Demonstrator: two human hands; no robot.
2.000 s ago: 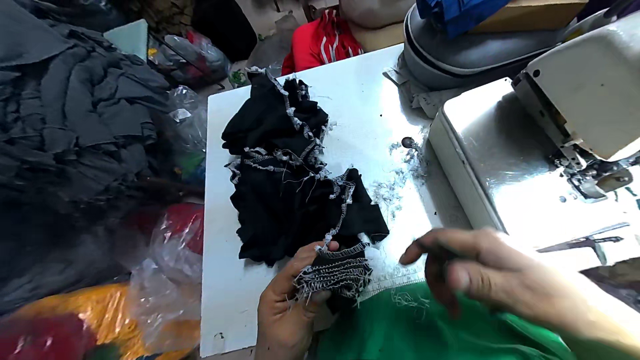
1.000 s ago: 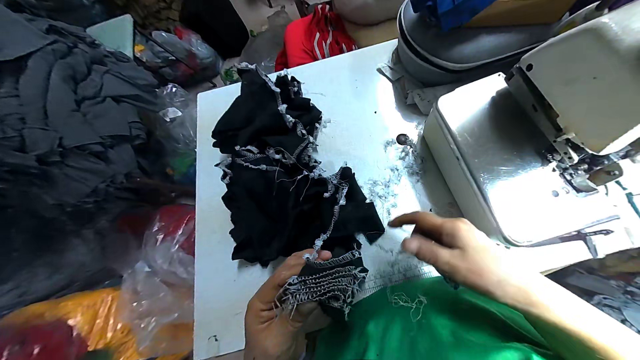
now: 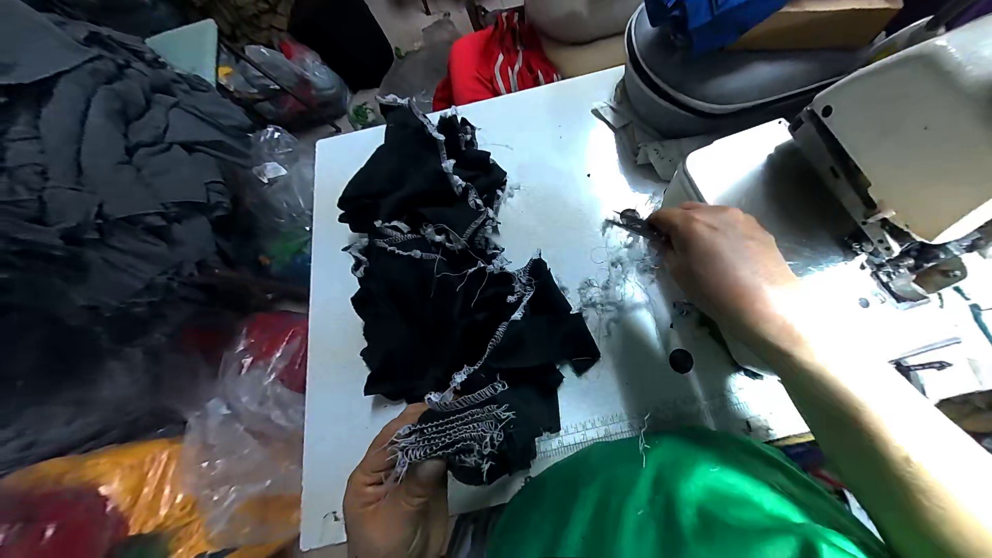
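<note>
My left hand (image 3: 399,492) grips the overlocked edges of a stack of black fabric pieces (image 3: 457,434) at the near edge of the white table. More black fabric (image 3: 442,310) with white-stitched, fraying edges lies crumpled beyond it. My right hand (image 3: 717,260) is over the table beside the sewing machine, its fingers closed on a small dark metal tool (image 3: 635,225), perhaps thread snips; most of it is hidden by the fingers. Loose thread scraps (image 3: 616,291) lie just left of this hand.
An overlock sewing machine (image 3: 914,139) stands at the right. A measuring tape strip (image 3: 597,434) runs along the table's near edge. A grey padded case (image 3: 674,85) sits at the back. Dark grey fabric (image 3: 132,147) is heaped at the left, above plastic bags (image 3: 248,434).
My right hand has moved forward from near the green cloth to the far side of the thread scraps and now holds a dark tool. My left hand keeps its grip on the stack.
</note>
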